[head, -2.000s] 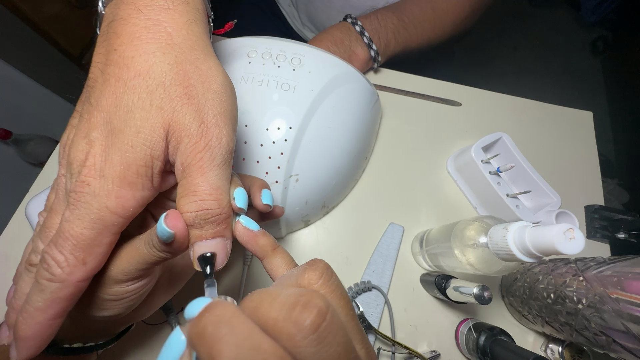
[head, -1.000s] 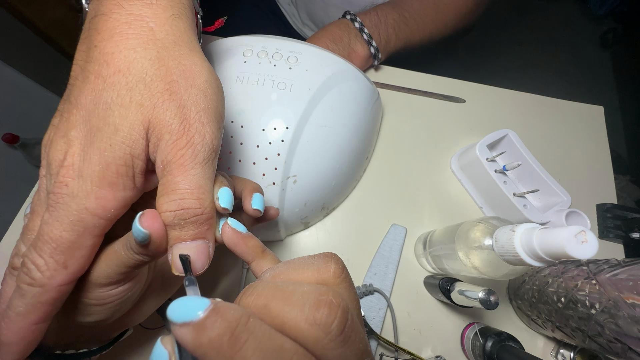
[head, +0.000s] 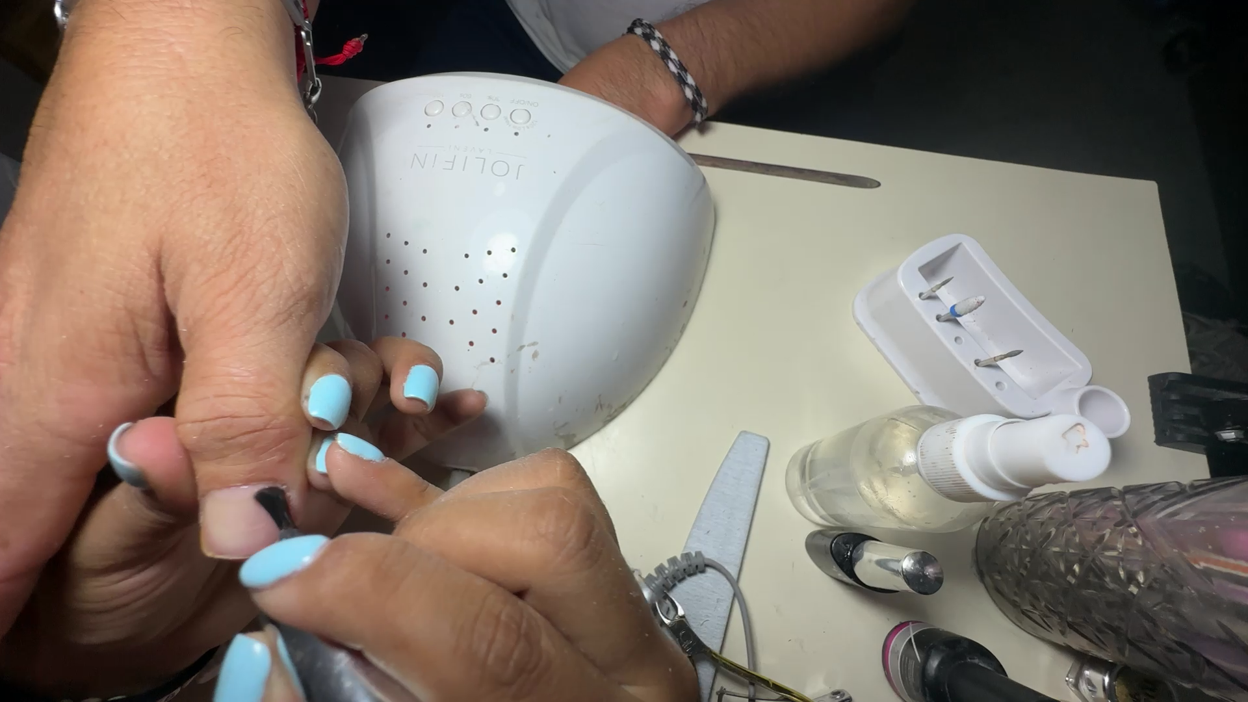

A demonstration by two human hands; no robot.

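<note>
My right hand [head: 517,575], its nails light blue, grips a nail polish brush [head: 278,509] by its handle. The dark bristle tip touches the side of the thumbnail [head: 237,522] of another person's hand [head: 185,234], close to the skin fold. My left hand [head: 146,556] holds that person's thumb from below and behind; much of it is hidden under their hand. Behind the fingers stands a white nail lamp [head: 585,244], and the person's other hand [head: 634,83], with a braided bracelet, rests behind the lamp.
On the cream table [head: 780,253] lie a nail file [head: 726,526], a metal tool [head: 790,172], a white drill bit holder [head: 975,331], a clear spray bottle [head: 877,468], a small polish bottle [head: 873,563], a dark bottle [head: 951,663] and a textured glass container [head: 1102,565] at the right.
The brush tip has moved from the middle of the thumbnail to its side, along with my right hand. My left hand still supports the thumb.
</note>
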